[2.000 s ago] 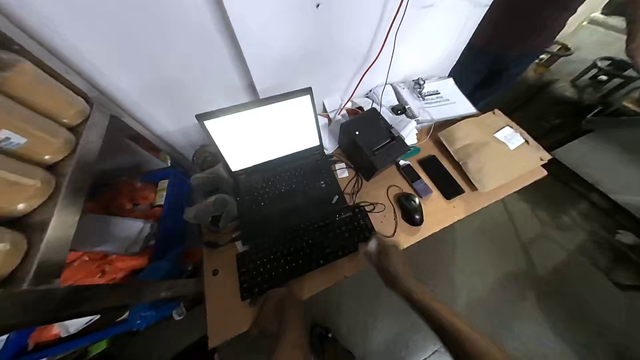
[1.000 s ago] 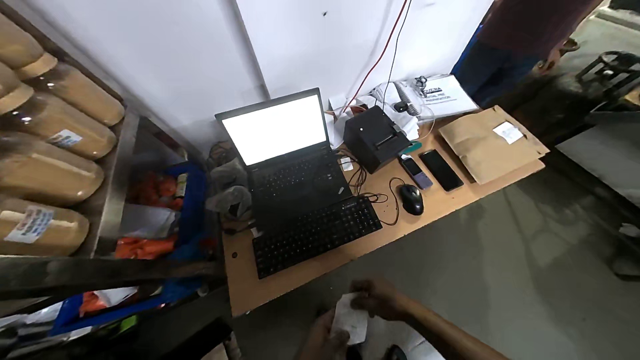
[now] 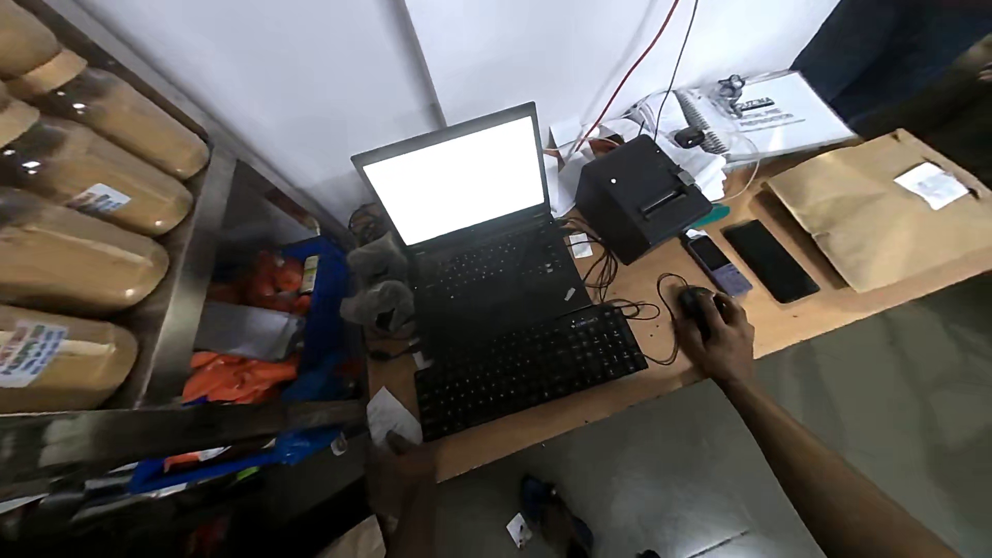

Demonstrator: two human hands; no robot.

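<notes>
My right hand (image 3: 721, 337) rests over a black wired mouse (image 3: 695, 302), its fingers curled on it. At the desk's front left corner my left hand (image 3: 407, 465) is on the lower edge of a white slip of paper (image 3: 391, 417), which lies left of the keyboard; whether the fingers grip it is too dark to tell. A black keyboard (image 3: 535, 368) lies partly over the front of an open laptop (image 3: 496, 287), whose screen is lit white. Right of the laptop stands a black receipt printer (image 3: 639, 194).
A keypad phone (image 3: 717, 263), a black smartphone (image 3: 771, 260) and a brown paper envelope (image 3: 876, 209) lie right of the mouse. Cables run behind the mouse. A metal rack (image 3: 186, 271) with filled plastic jars (image 3: 85, 170) stands at left, a blue crate (image 3: 329, 298) beside it.
My right hand has left the paper, held by both hands in front of the desk a second ago, and is now on the mouse. The paper and left hand have moved left, to the desk's corner.
</notes>
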